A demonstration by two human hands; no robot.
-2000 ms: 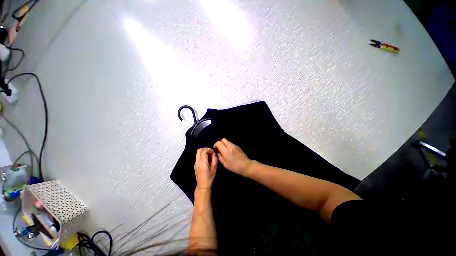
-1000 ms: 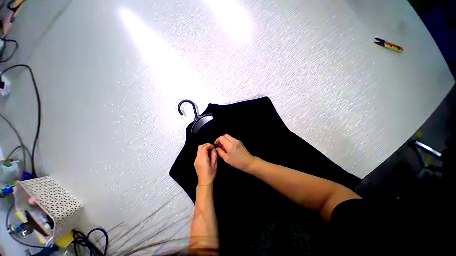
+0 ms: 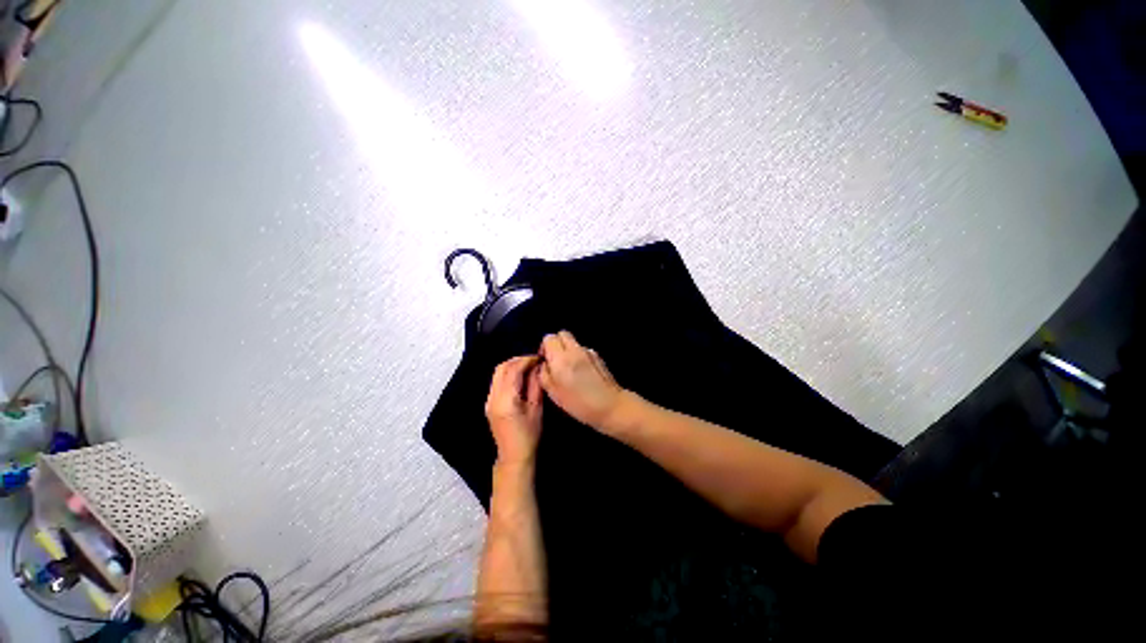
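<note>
A black jacket (image 3: 641,302) lies on the white table with its collar end away from me. A thin black hanger (image 3: 470,266) is in it, its curved hook showing beyond the collar. My left hand (image 3: 514,405) and my right hand (image 3: 579,381) meet at the upper front of the jacket, fingertips pinched together. They grip the jacket's front near the collar; the small part between the fingertips is too dark and hidden to tell.
Thread snips (image 3: 971,111) with yellow-and-red handles lie at the far right of the table (image 3: 804,163). A white perforated basket (image 3: 132,502) with small items stands at the lower left, beside black coiled cable (image 3: 233,600). Another cable runs along the left edge.
The view has shifted slightly, so the basket sits further left. My hands stay at the same place on the jacket, with small finger movements.
</note>
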